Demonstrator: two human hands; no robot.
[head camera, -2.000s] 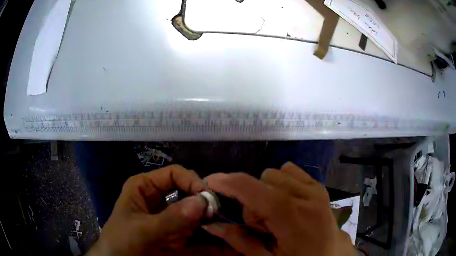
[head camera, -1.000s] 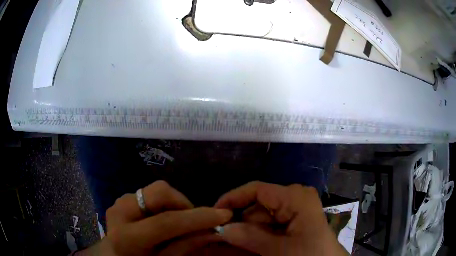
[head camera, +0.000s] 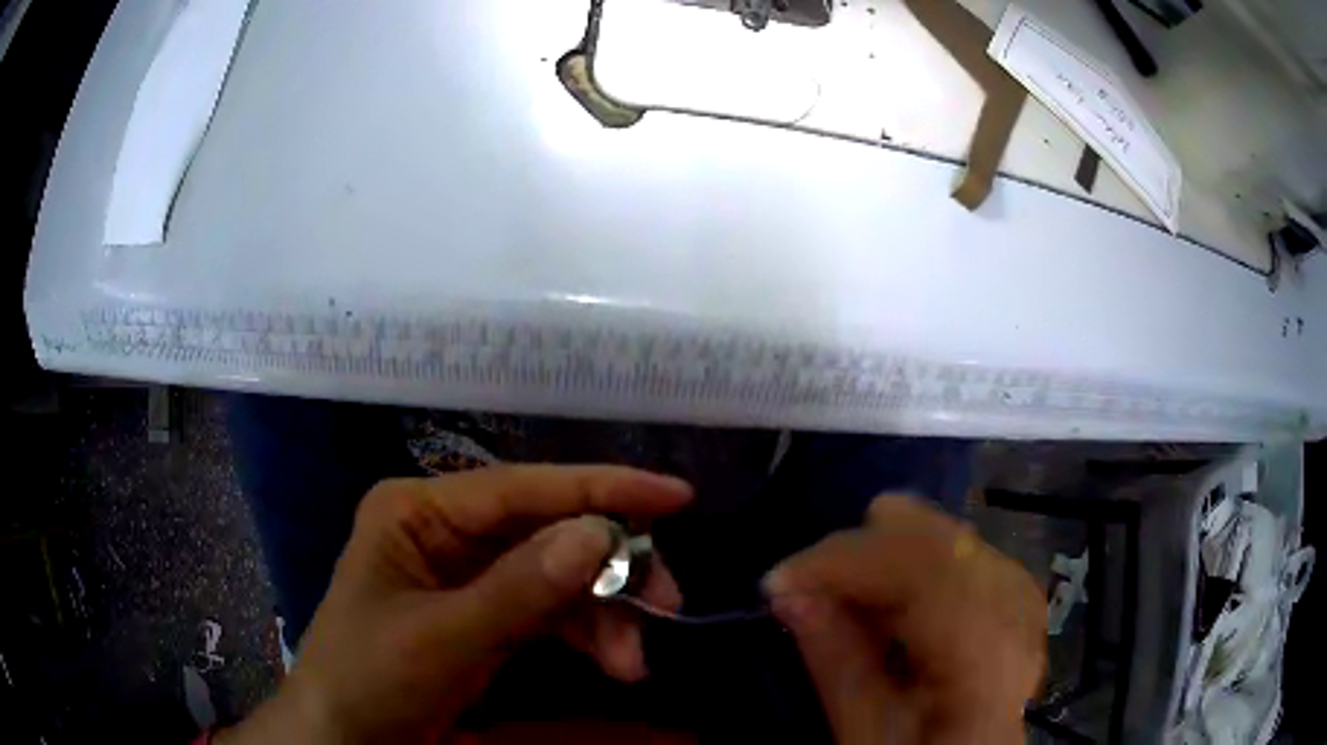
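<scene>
A small shiny metal bobbin case (head camera: 620, 568) sits in the fingertips of my left hand (head camera: 495, 582), over my lap below the table edge. A thin thread (head camera: 713, 617) runs from it to my right hand (head camera: 910, 619), whose thumb and finger pinch the thread's end. The right hand is a little blurred. Whether a bobbin sits inside the case cannot be told.
The white table (head camera: 437, 218) has a printed ruler edge. A white cut piece (head camera: 182, 124) lies at its left. The machine bed (head camera: 859, 88), a brown strip (head camera: 994, 138) and a paper label (head camera: 1092, 117) are at upper right. A pale bin (head camera: 1288, 510) holds white scraps at lower right.
The hands, close together before, are now apart, the right one moved to the right with the thread. The metal case now shows in the left fingertips. The view has shifted slightly.
</scene>
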